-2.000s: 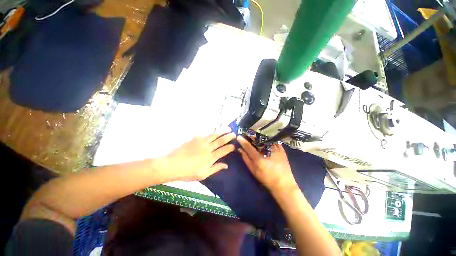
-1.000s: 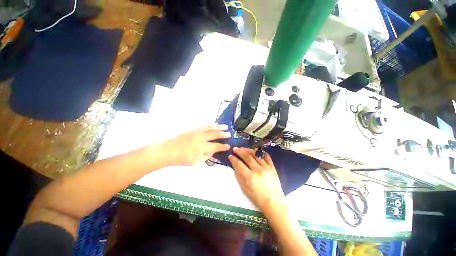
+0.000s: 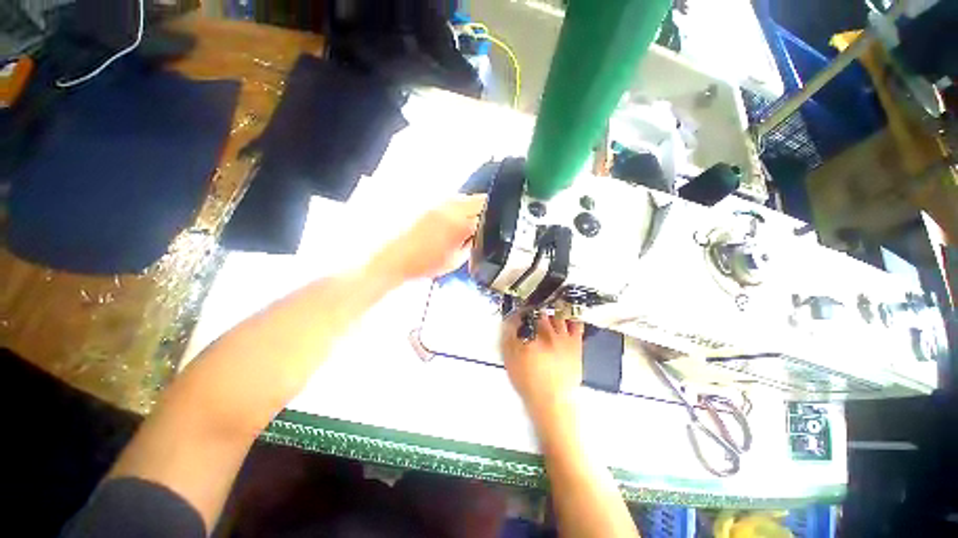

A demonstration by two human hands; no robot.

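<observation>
The white sewing machine head (image 3: 630, 252) crosses the view, its needle area at the left end. My left hand (image 3: 446, 236) is left of that end, its fingers overexposed and partly hidden; dark fabric (image 3: 481, 177) shows just beyond it. A small blue patch shows below this hand. My right hand (image 3: 541, 352) lies palm down at the presser foot, fingertips partly hidden by metal parts. A dark rectangular piece (image 3: 602, 359) lies against its right side; I cannot tell whether it is fabric or a phone.
Reddish-handled scissors (image 3: 717, 433) lie on the white table, with a thin dark cord running left from them. Stepped navy pieces (image 3: 326, 131) lie at the back left, and a large navy piece (image 3: 116, 173) on the brown table. A green tube (image 3: 594, 89) rises above the head.
My left hand has moved away from me, up beside the head. The navy fabric under both hands has mostly gone from the front, baring white table. My right hand stays near the presser foot.
</observation>
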